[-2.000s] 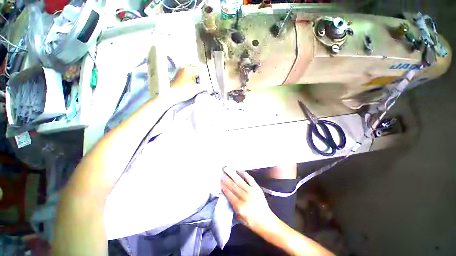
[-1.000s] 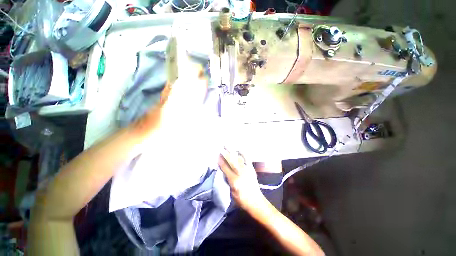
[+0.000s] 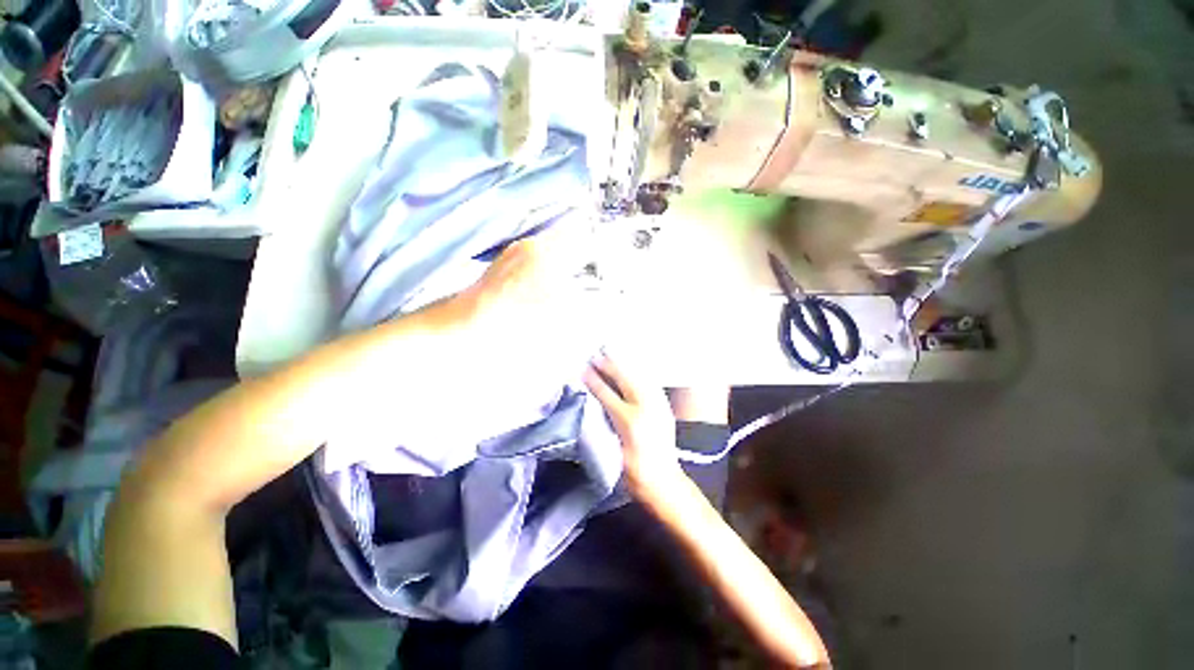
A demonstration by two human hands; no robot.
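The grey-lavender garment piece (image 3: 432, 196) lies bunched on the table left of the needle and hangs over the front edge to the lap. Its middle is overexposed white. My left hand (image 3: 517, 275) lies on the cloth just left of the needle area; glare hides its fingers. My right hand (image 3: 631, 408) holds the cloth at the table's front edge, fingers pointing up toward the needle. The cream sewing machine head (image 3: 864, 144) stands behind, its presser foot area (image 3: 629, 203) above the cloth.
Black scissors (image 3: 818, 333) lie right of the needle. A white tape (image 3: 766, 422) hangs off the front edge. A tan bar (image 3: 516, 105) lies on the cloth at the back. A tray of small grey parts (image 3: 125, 144) and a plastic bag (image 3: 249, 39) are at the left.
More grey cloth has moved onto the table behind and left of the needle. My left hand has come back toward the front from beside the tan bar. The view has shifted slightly.
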